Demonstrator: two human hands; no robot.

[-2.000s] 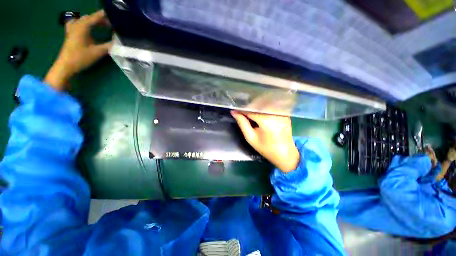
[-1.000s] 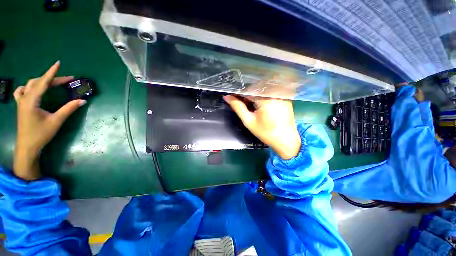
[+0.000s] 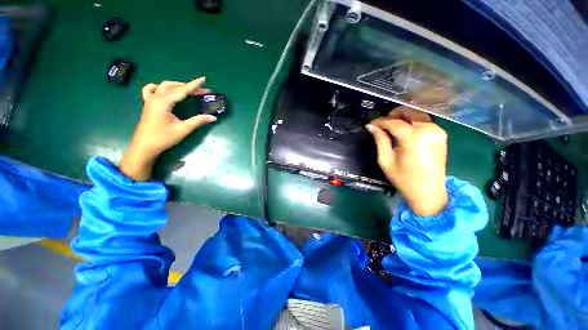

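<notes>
My left hand (image 3: 169, 117) is over the bench left of the jig. Its thumb and fingertips are at opposite edges of a small black housing (image 3: 213, 104) with a white mark. My right hand (image 3: 416, 155) is over the right part of the glossy black jig base (image 3: 322, 145), thumb and fingertips close together. Whether they hold anything is hidden. Just beyond them, a dark piece with a white mark (image 3: 367, 104) shows at the nest, partly near the clear guard (image 3: 400, 84). A red spot (image 3: 336, 182) shows on the base's front edge.
Loose black housings lie at upper left (image 3: 120, 71). A pale tube (image 3: 263, 122) runs beside the base's left edge. A black parts tray (image 3: 538, 193) is at right, a single unit beside it. A small dark pad (image 3: 325, 196) lies before the base. Neighbouring blue sleeves show at both sides.
The view has swung left. My left hand has come from the guard's left end to the housing and is now nearer the base. My right hand's fingers are more curled. The red spot is brighter.
</notes>
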